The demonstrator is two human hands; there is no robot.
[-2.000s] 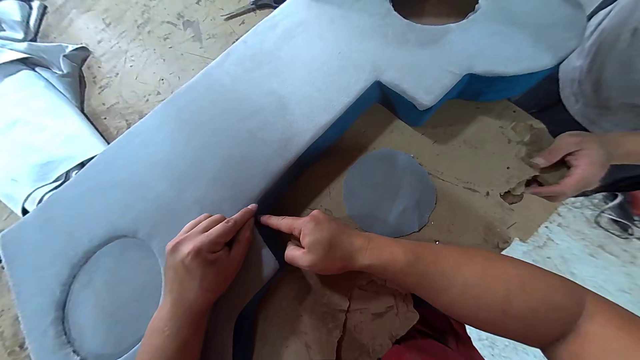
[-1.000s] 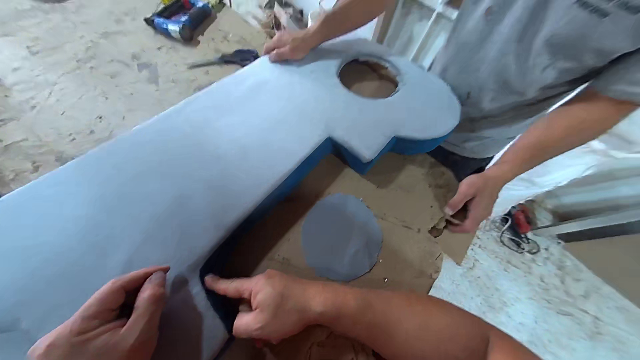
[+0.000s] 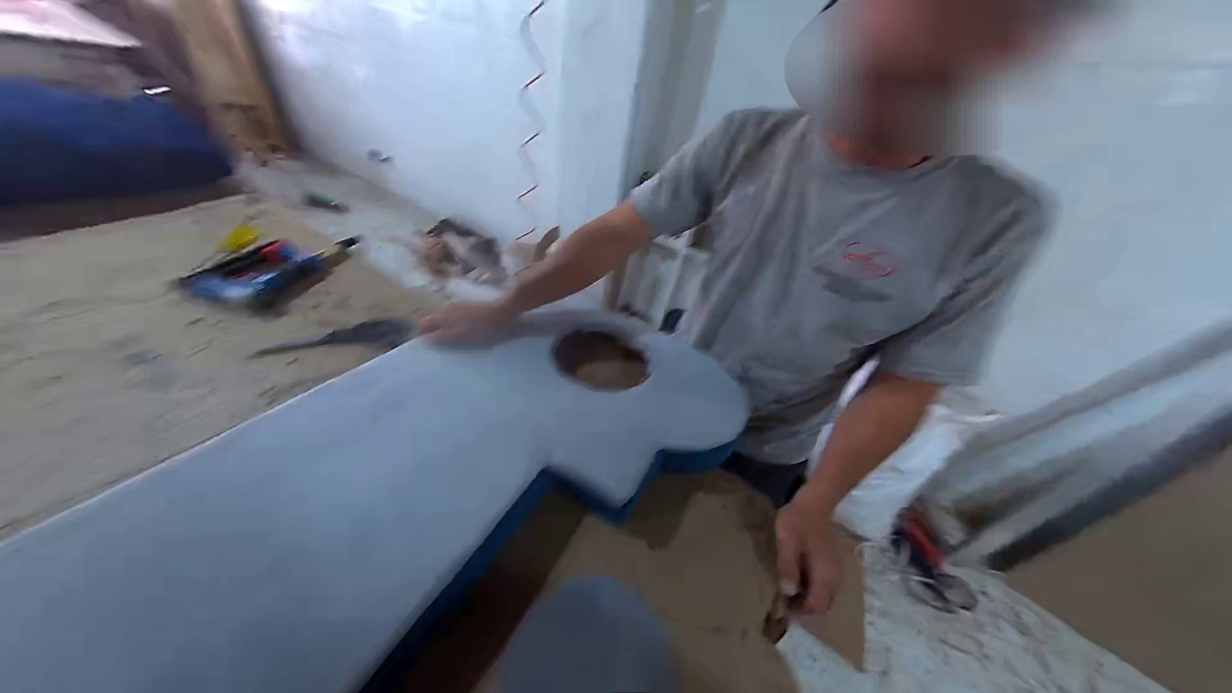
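A large flat panel covered in light grey fabric (image 3: pixel 318 481), with a blue edge, lies across the work table. Near its far rounded end is a round hole (image 3: pixel 601 360). A grey fabric disc (image 3: pixel 589 640) lies on brown sheet material (image 3: pixel 703 577) beside the panel's inner edge, at the bottom of the view. Neither my left hand nor my right hand is in view. The panel's near end is cut off by the frame. The view is blurred.
A co-worker in a grey T-shirt (image 3: pixel 818 279) stands at the far end, one hand (image 3: pixel 472 322) on the panel, the other (image 3: pixel 807 558) by the brown sheet's edge. Scissors (image 3: pixel 356 334) and a blue tool or container (image 3: pixel 260 274) lie left. A red-handled tool (image 3: pixel 924 553) is at right.
The view has swung up toward the co-worker, and both my hands, earlier at the panel's inner corner, are out of frame. The co-worker's hand, absent from the panel's edge two seconds ago, rests there.
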